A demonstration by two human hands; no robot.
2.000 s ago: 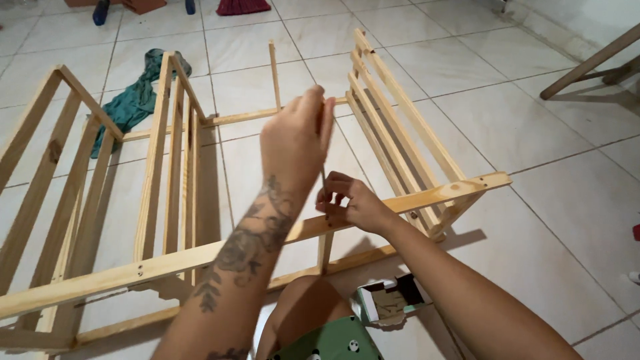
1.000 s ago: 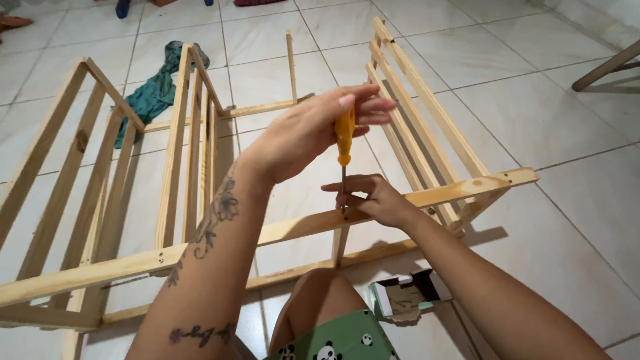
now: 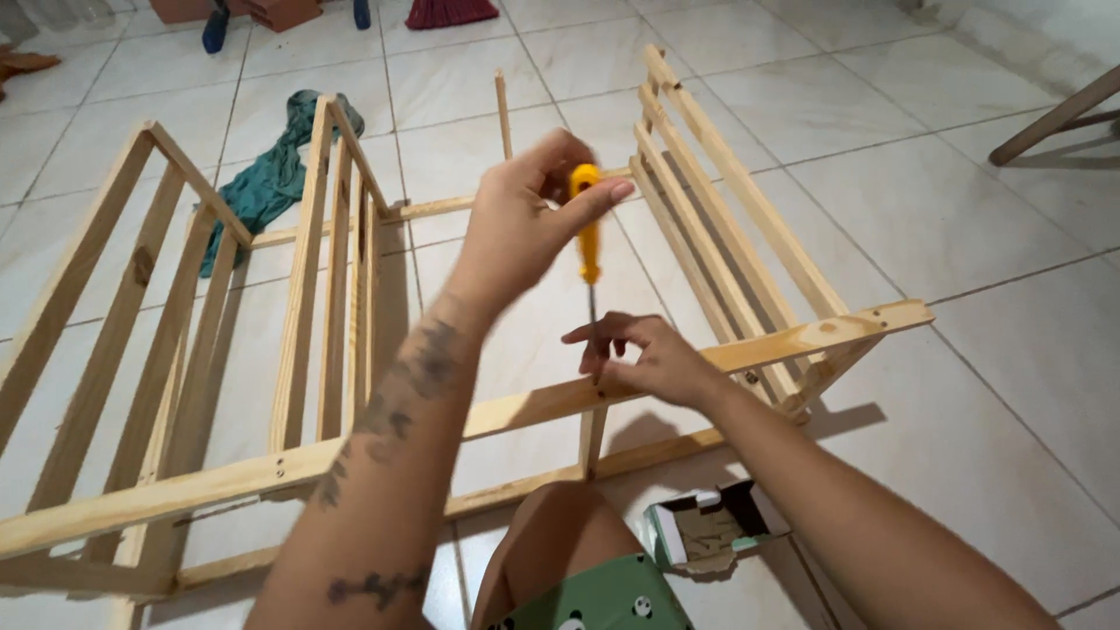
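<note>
My left hand (image 3: 534, 210) has its thumb and curled fingers on the yellow handle of a screwdriver (image 3: 588, 245), which stands upright. The shaft runs down to the top rail (image 3: 534, 409) of a pale wooden slatted frame. Beside the tip, my right hand (image 3: 643, 354) rests at the rail with its thumb and fingers around the lower shaft; whether they pinch it or a screw is hidden. Under that spot a short upright wooden piece (image 3: 591, 442) meets the rail. Screw heads show farther along the rail on both sides.
Slatted sections stand at left (image 3: 302, 289) and right (image 3: 735, 219). A green cloth (image 3: 262, 188) lies on the tiles behind. An open small cardboard box (image 3: 709, 529) holding screws sits by my knee. A wooden leg (image 3: 1059, 118) is at right, a red broom head (image 3: 451, 10) at the back.
My left hand has gone from spread fingers over the screwdriver's handle to curled fingers with the thumb along it. My right hand stays by the tip.
</note>
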